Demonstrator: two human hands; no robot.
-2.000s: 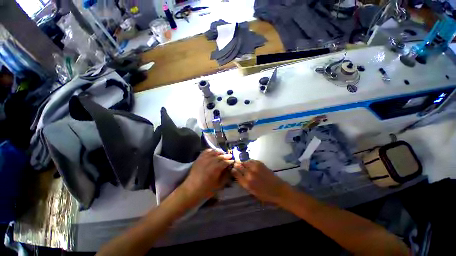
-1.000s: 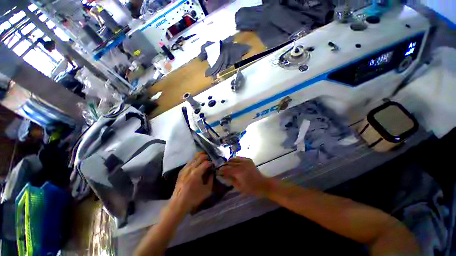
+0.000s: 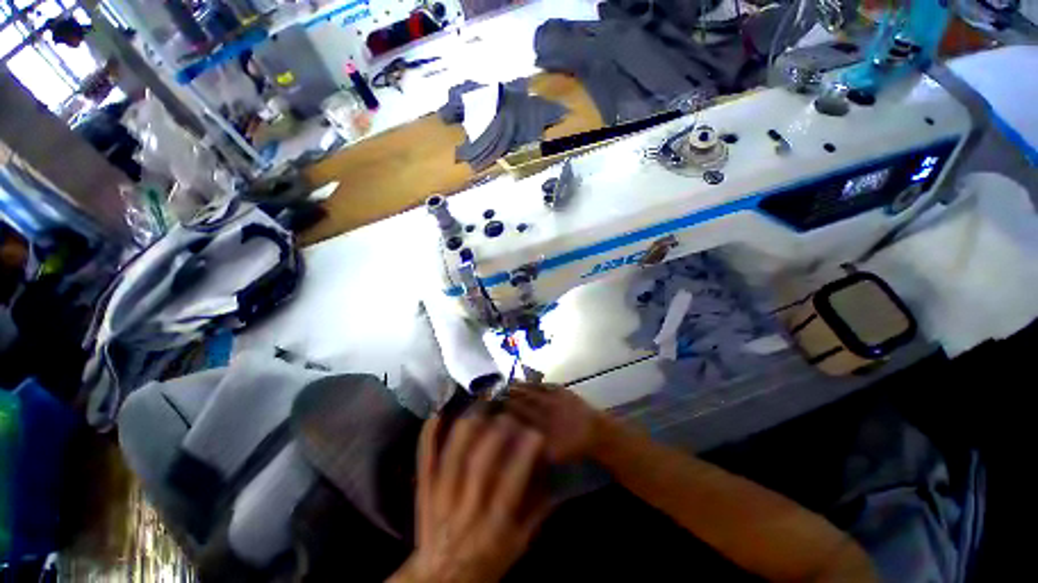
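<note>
The grey garment (image 3: 353, 438), dark outside and paler inside, hangs in folds over the table's front edge at the left. A pale rolled part of cloth (image 3: 458, 347) stands just left of the needle area of the white sewing machine (image 3: 603, 216). My left hand (image 3: 484, 473) lies over dark cloth in front of the needle, blurred, its fingers on the cloth. My right hand (image 3: 552, 419) is partly behind it, its fingertips at the cloth near the presser foot. The gripped cloth edge is hidden by my hands.
Blue-grey scraps (image 3: 706, 313) lie under the machine arm. A tan box with a black rim (image 3: 863, 319) and white cloth (image 3: 985, 256) are at the right. A folded stack (image 3: 194, 285) is at the left, cut panels (image 3: 501, 120) behind.
The garment has shifted down and toward me at the left, uncovering white table beside the stack. My left hand has moved nearer to me and over part of my right hand. The view has also shifted.
</note>
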